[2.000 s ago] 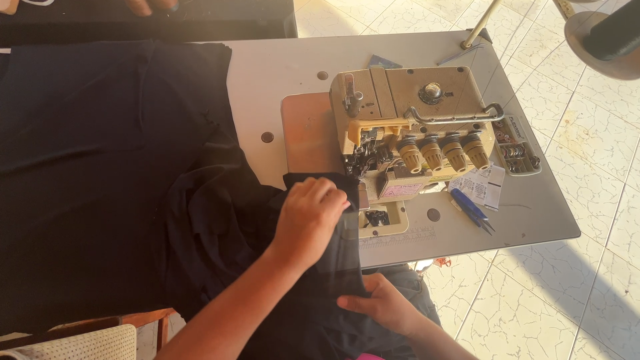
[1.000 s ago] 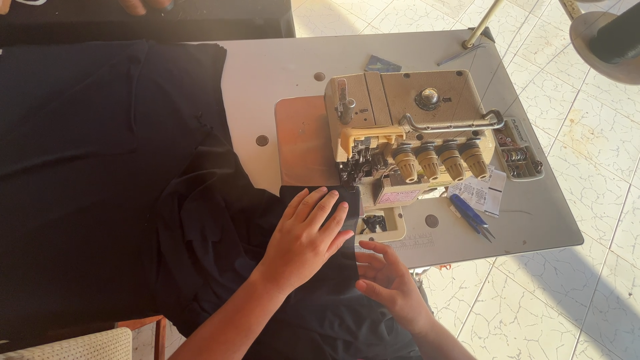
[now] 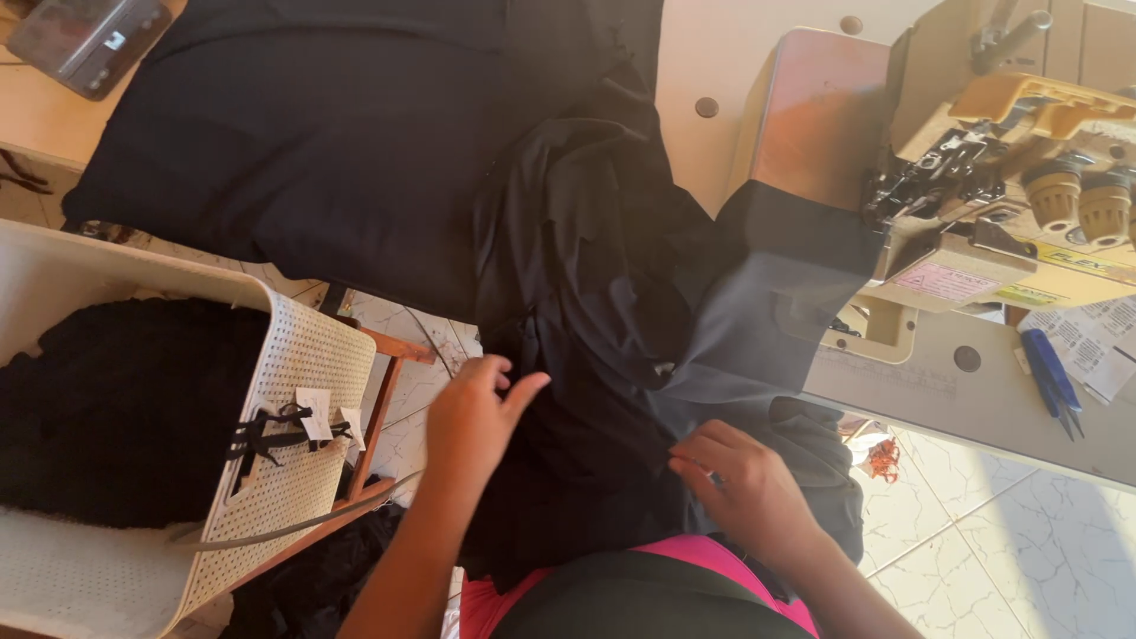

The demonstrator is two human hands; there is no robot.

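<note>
Dark fabric (image 3: 355, 160) covers the left of the sewing table and hangs down over my lap. One edge of it lies at the needle area of an overlock sewing machine (image 3: 967, 177), right of centre. My left hand (image 3: 475, 408) is over the fabric's left side, thumb apart from the fingers, holding nothing that shows. My right hand (image 3: 741, 470) is bent above the fabric near my lap, thumb and forefinger close together; whether a bit of cloth is between them is unclear.
A white perforated basket (image 3: 302, 355) with black cloth (image 3: 133, 408) inside stands at the left, beside a wooden frame (image 3: 382, 408). Blue thread snips (image 3: 1052, 377) and printed paper (image 3: 1087, 342) lie on the table (image 3: 941, 390). A clear-lidded box (image 3: 89, 44) is at top left.
Both hands have left the fabric edge beside the machine and are now lower, over the cloth near my lap. The view has swung left and down, bringing in the basket.
</note>
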